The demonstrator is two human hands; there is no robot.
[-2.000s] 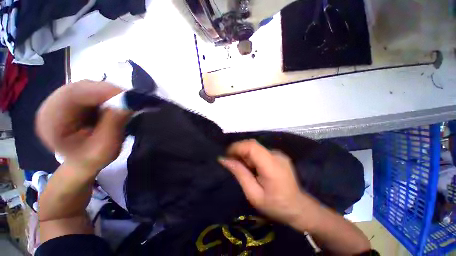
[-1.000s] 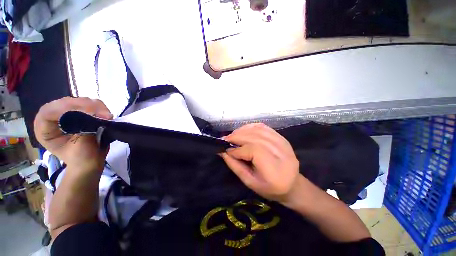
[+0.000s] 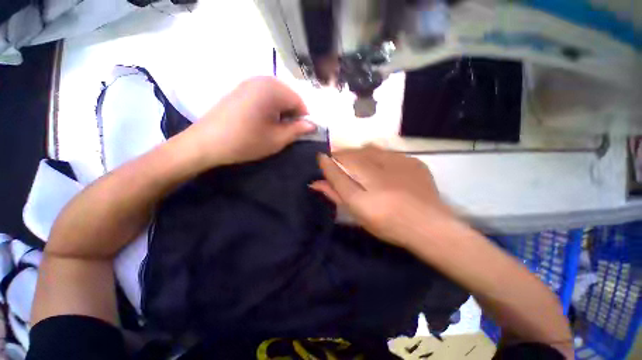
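Note:
A large black panel (image 3: 239, 232) hangs from the table edge over my lap. My left hand (image 3: 257, 123) pinches its top edge, where a small white piece (image 3: 315, 132) shows, just left of and below the presser foot (image 3: 364, 102). My right hand (image 3: 384, 184) is at the same panel's edge, its thumb and fingers against the black cloth just right of the white piece; the fingertips are slightly blurred. White panels with black edging (image 3: 130, 119) lie on the table to the left.
The sewing machine head (image 3: 486, 35) fills the upper right. A black cloth pad (image 3: 461, 100) lies on the bed right of the foot. A blue plastic basket (image 3: 609, 281) stands below the table at right. A bundle of black and white cloth (image 3: 21, 281) is at lower left.
Both hands have moved up with the black panel's edge, close to the presser foot, and are now nearer together. The machine head has come into view. A white piece shows at my left fingertips.

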